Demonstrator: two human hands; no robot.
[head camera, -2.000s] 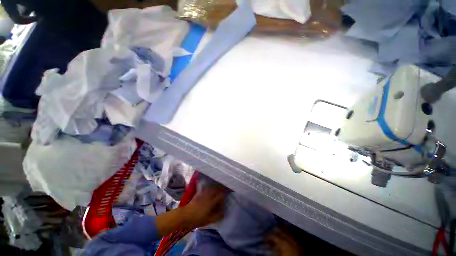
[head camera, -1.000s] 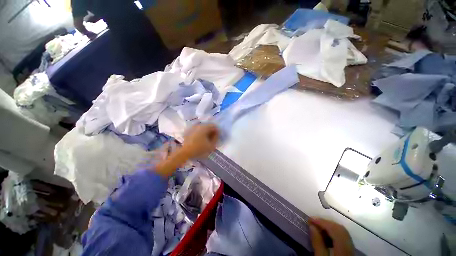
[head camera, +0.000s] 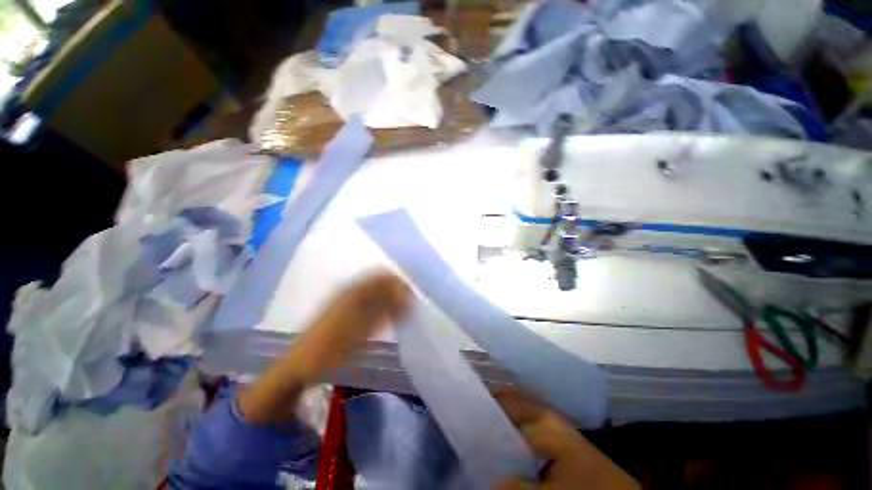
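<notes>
A pale blue fabric strip (head camera: 488, 323) lies slantwise over the table's front edge. A paler strip (head camera: 454, 397) is held beside it, between my two hands. My left hand (head camera: 378, 299), blurred, grips its upper end above the table edge. My right hand (head camera: 550, 440) holds its lower end near the bottom of the picture; the fingers are partly hidden. Another blue strip (head camera: 296, 230) lies along the left table end. The white sewing machine (head camera: 650, 191) stands to the right, its lit needle area behind the strips.
Scissors (head camera: 765, 330) with red and green handles lie at the right. Blue cut pieces (head camera: 612, 62) are heaped behind the machine. White crumpled pieces (head camera: 86, 297) lie at the left, others (head camera: 387, 77) at the back. A red basket edge (head camera: 333, 445) shows below, beside blue fabric (head camera: 397, 435).
The view has swung right, showing the machine arm and scissors. My left hand has moved from the left table end to in front of me, and two strips are now there with both hands.
</notes>
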